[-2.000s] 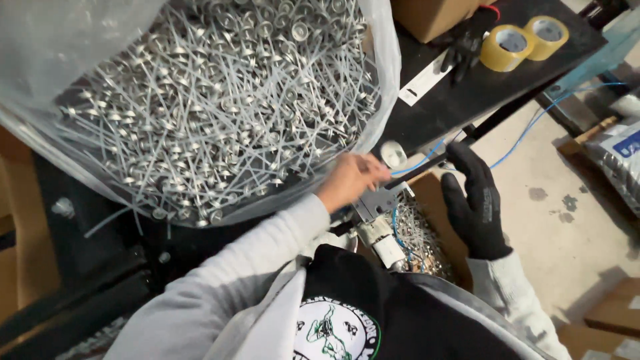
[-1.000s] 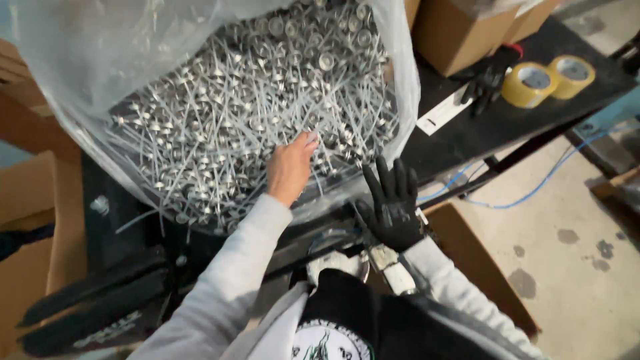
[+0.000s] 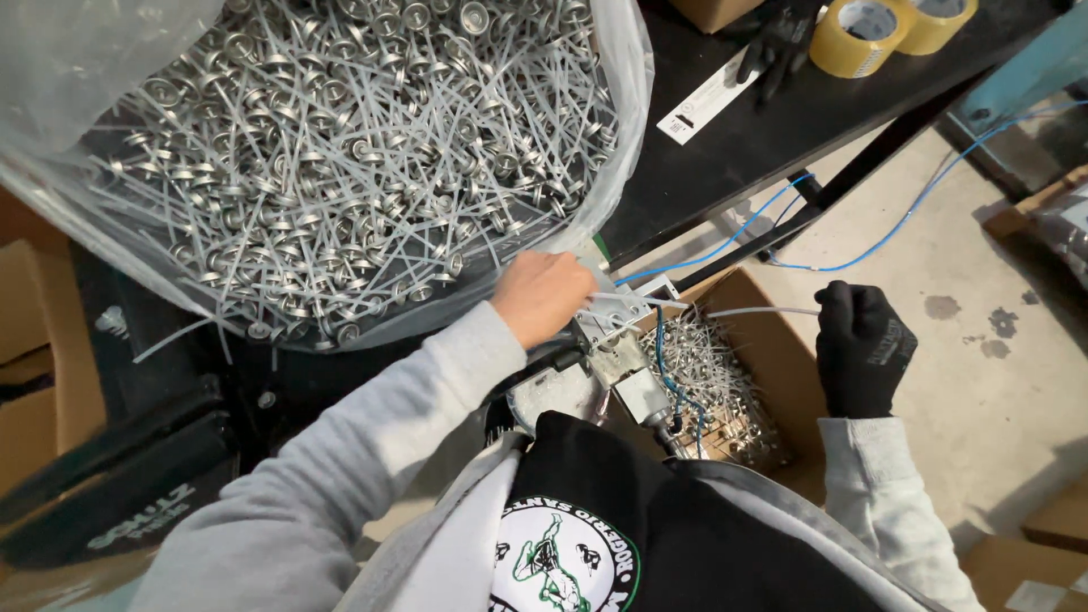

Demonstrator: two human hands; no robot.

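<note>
My bare left hand [image 3: 544, 293] is closed on the end of a pale plastic stem [image 3: 637, 299] above a small metal fixture [image 3: 608, 327]. To the right, my gloved right hand [image 3: 863, 344] pinches another pale thin stem [image 3: 761, 311], which points left over a cardboard box [image 3: 786, 374]. A clear plastic bag [image 3: 633, 110] beside my left hand is full of metal valve-like parts with long pale stems [image 3: 382, 161]. More such parts [image 3: 710, 374] lie in the box. The far ends of both held pieces are hard to make out.
On the black table [image 3: 722, 178] are yellow tape rolls [image 3: 858, 34], a black glove [image 3: 778, 51] and a white strip [image 3: 710, 98]. Blue hoses [image 3: 926, 200] run over the floor. An open cardboard box [image 3: 42, 340] stands at left, more boxes [image 3: 1020, 569] at lower right.
My left hand has moved from the pile in the bag to the metal fixture and now holds a stem. My right hand, spread open near the bag one second ago, has moved right and grips a stem.
</note>
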